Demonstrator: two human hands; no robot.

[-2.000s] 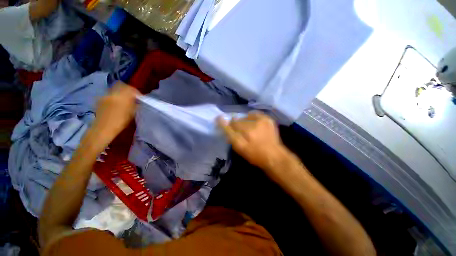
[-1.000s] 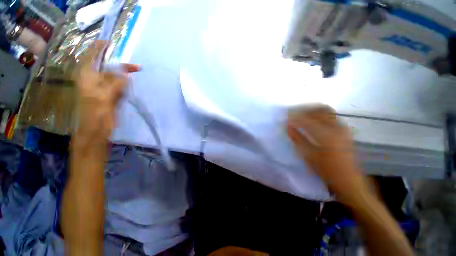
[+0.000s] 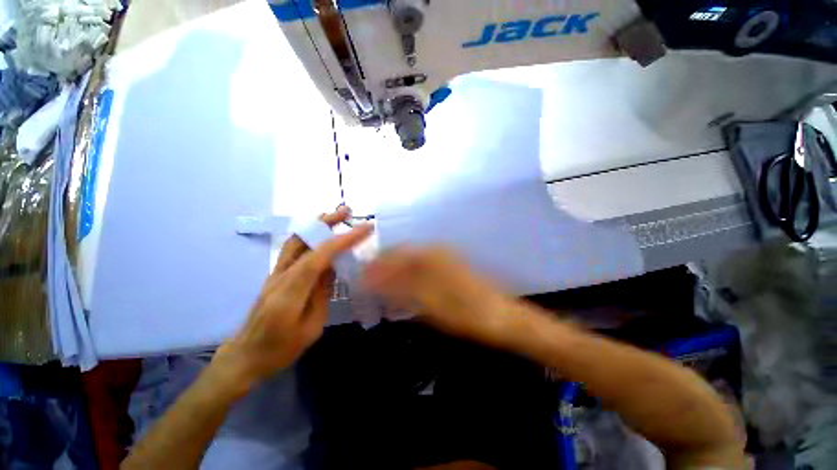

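Note:
A light blue cut panel [image 3: 477, 202] lies on the machine bed, partly under the white JACK sewing head [image 3: 514, 37], with a curved edge at its right. My left hand [image 3: 298, 294] holds a narrow blue strip [image 3: 262, 225] at the panel's left edge; the strip's short end sticks out to the left. My right hand [image 3: 422, 285] is blurred at the panel's front left edge beside my left fingers; its fingertips are unclear. The needle area is washed out by bright light.
A panel stack [image 3: 184, 202] lies left of the needle. A strip bundle [image 3: 62, 248] hangs at the far left edge. Black-handled scissors [image 3: 789, 193] lie on a grey pad at right. A grey ruler band [image 3: 688, 225] runs along the front edge. A blue-rimmed basket [image 3: 688, 344] stands below right.
The view has swung right to the machine. The panel moved from the left onto the bed below the head. My hands, apart one second ago, have come together at its left edge.

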